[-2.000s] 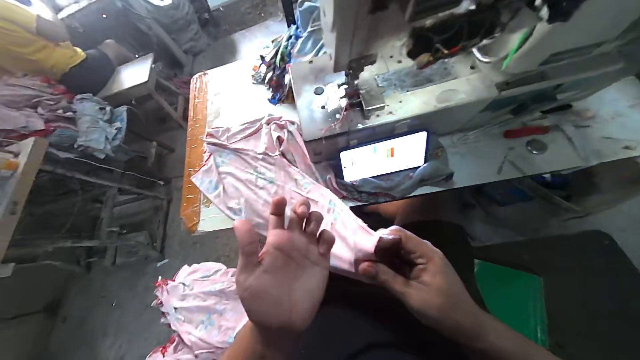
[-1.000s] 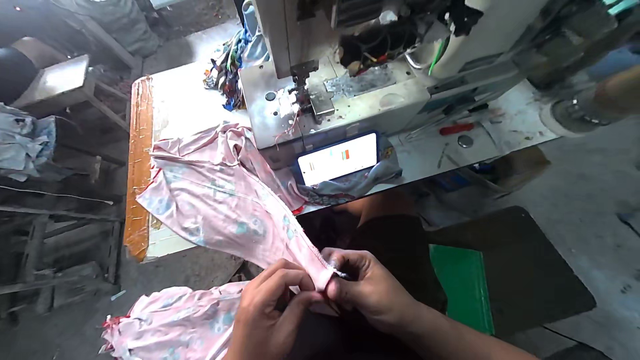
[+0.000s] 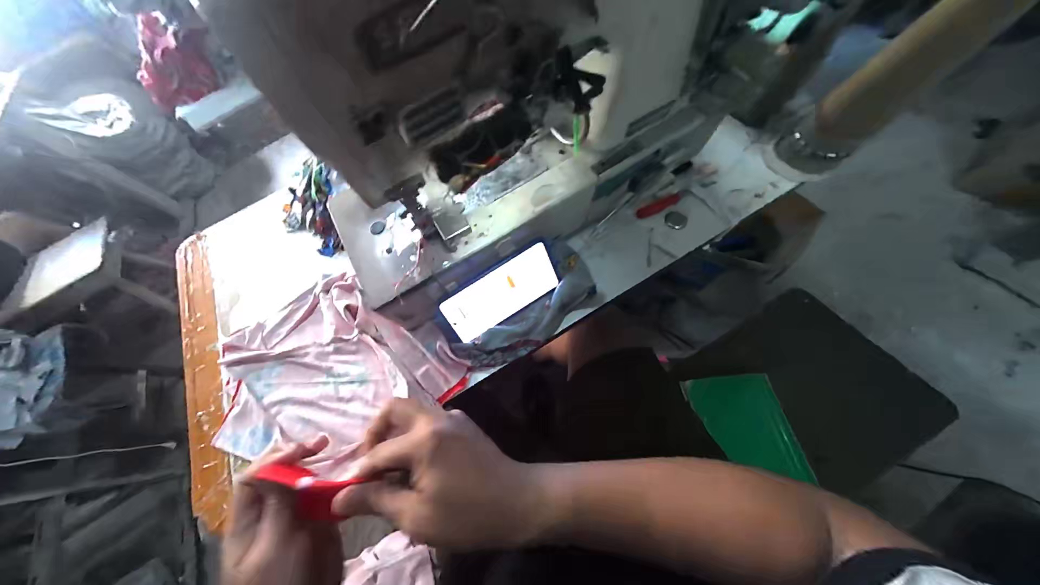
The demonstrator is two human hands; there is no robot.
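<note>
A pink patterned garment [image 3: 317, 382] with red trim lies over the table's front left part and runs down to my hands. My left hand [image 3: 280, 520], blurred, is closed on a red fabric edge [image 3: 313, 487] at the lower left. My right hand [image 3: 443, 475] pinches the other end of that red edge between thumb and fingers. Behind the garment stands a sewing machine [image 3: 528, 203]. A phone [image 3: 500, 292] with a lit screen rests on grey cloth at the table's front edge. More pink fabric [image 3: 394, 561] shows below my hands.
Colourful thread scraps [image 3: 313, 203] lie left of the machine. A red-handled tool [image 3: 658, 205] and a round metal piece [image 3: 675, 219] are at the right. A worn orange wooden strip [image 3: 199, 357] edges the table. A green sheet [image 3: 756, 418] lies beside my right leg.
Both hands have moved left along the garment and now hold a red edge; a second ago they pinched a pink end. The view has shifted.
</note>
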